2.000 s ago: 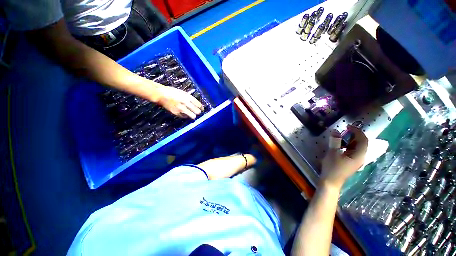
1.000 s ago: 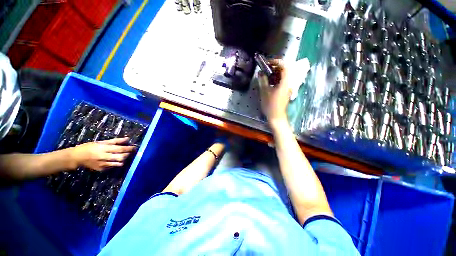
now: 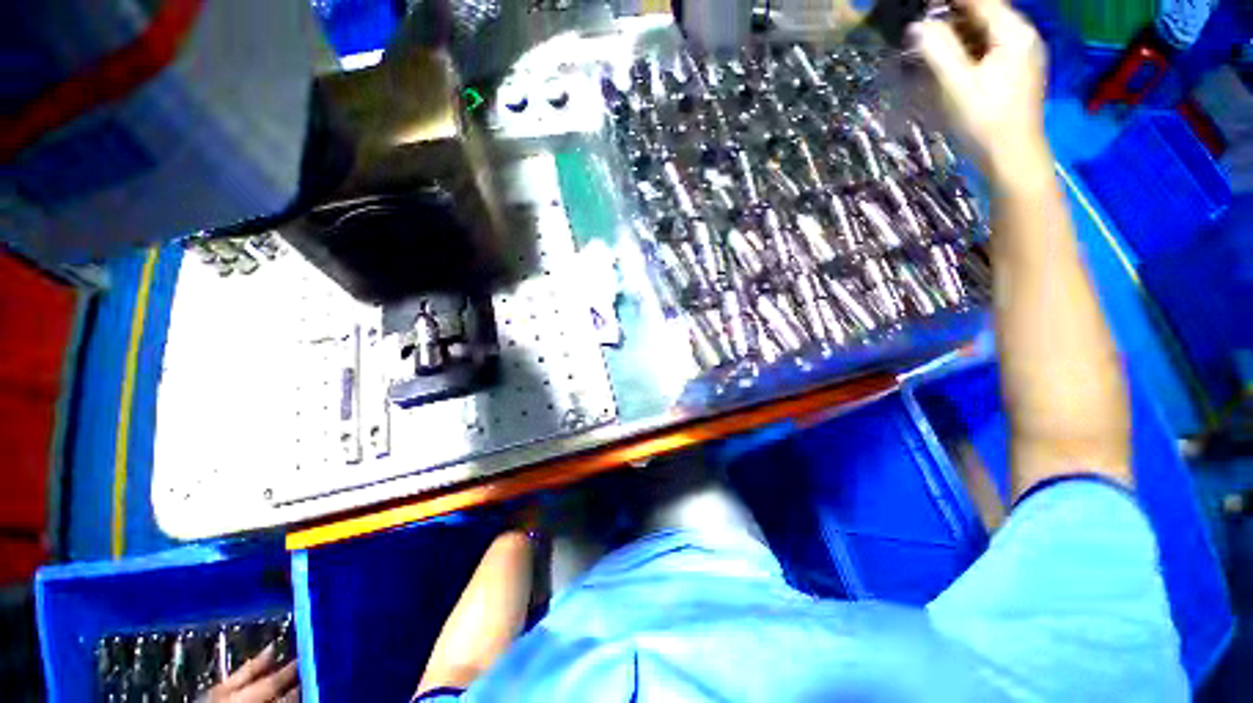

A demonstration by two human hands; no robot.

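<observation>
My right hand is at the top right, over the far right corner of the tray of workpieces. Its fingers are bent near something dark at the picture's edge; whether they hold a part is unclear. My left forearm runs up to the bench's front edge; the left hand itself is hidden in the dark there. A shiny metal workpiece sits in the dark fixture under the machine head. The tray holds dense rows of silver parts.
The perforated plate lies under the fixture, with a green mat and white cloth to its right. Loose parts stand far left. Another person's hand is in the lower left blue tote. More blue totes are below the bench.
The view has swung right. My right hand has moved from beside the fixture, where it held a metal part, to the tray's far corner. The machine head now shows larger at the left.
</observation>
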